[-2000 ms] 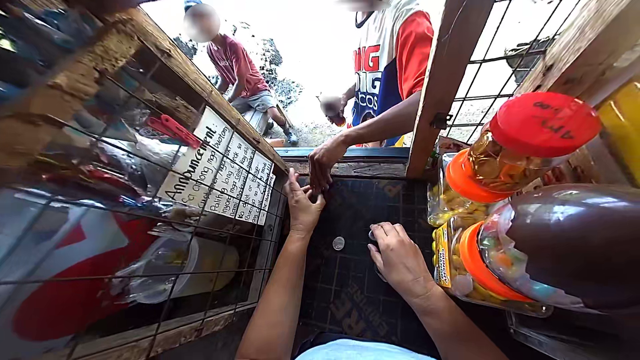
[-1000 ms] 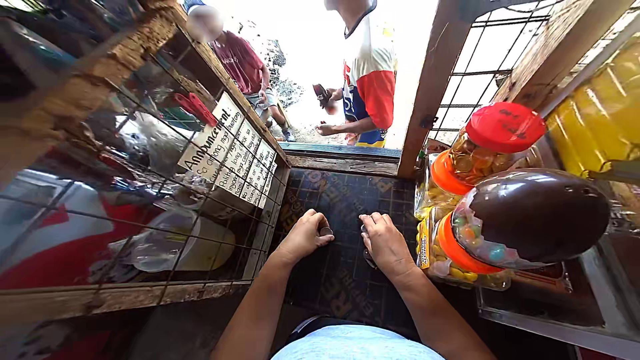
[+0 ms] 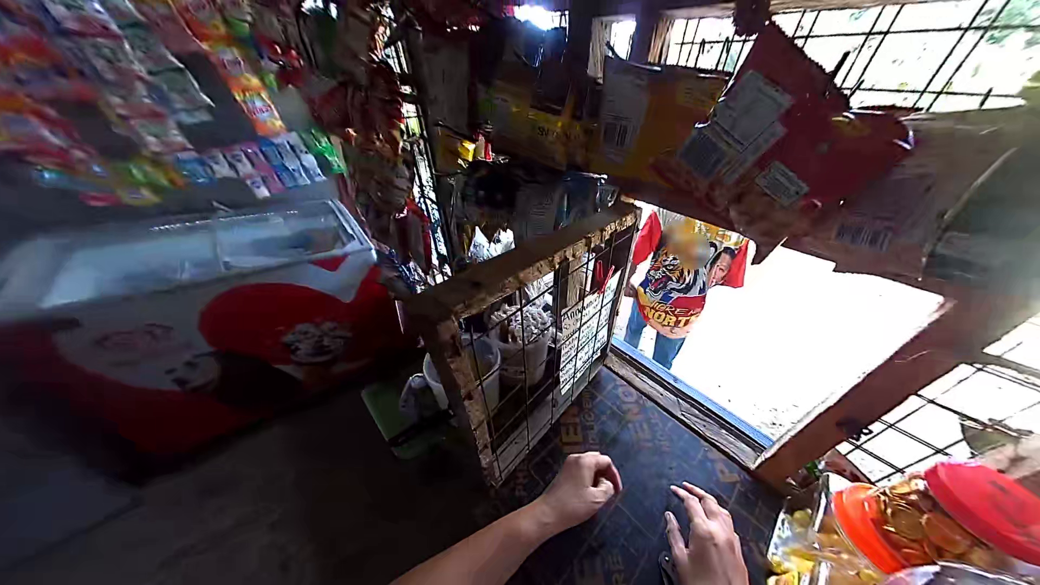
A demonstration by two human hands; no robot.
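Note:
My left hand [image 3: 581, 490] hovers over or rests on the dark printed counter top [image 3: 634, 439], its fingers curled in; whether something is inside them is hidden. To its right, my right hand [image 3: 705, 532] lies palm down on the counter with fingers spread. A small dark object [image 3: 668, 566] shows beside the right hand's thumb side, too little of it to name. Left of the hands stands an open wood-framed wire mesh panel [image 3: 520, 366] with a handwritten paper sign [image 3: 587, 337] on it.
Plastic jars with red [image 3: 987, 512] and orange lids stand at the right. A chest freezer [image 3: 203, 325] is at the left, with hanging sachets [image 3: 256, 101] above. White buckets [image 3: 463, 374] stand behind the panel. A person [image 3: 686, 276] is outside the window opening.
The view has swung left and up. The coin seen on the counter between my hands two seconds ago no longer shows. The person in the red-sleeved shirt has moved back from the window.

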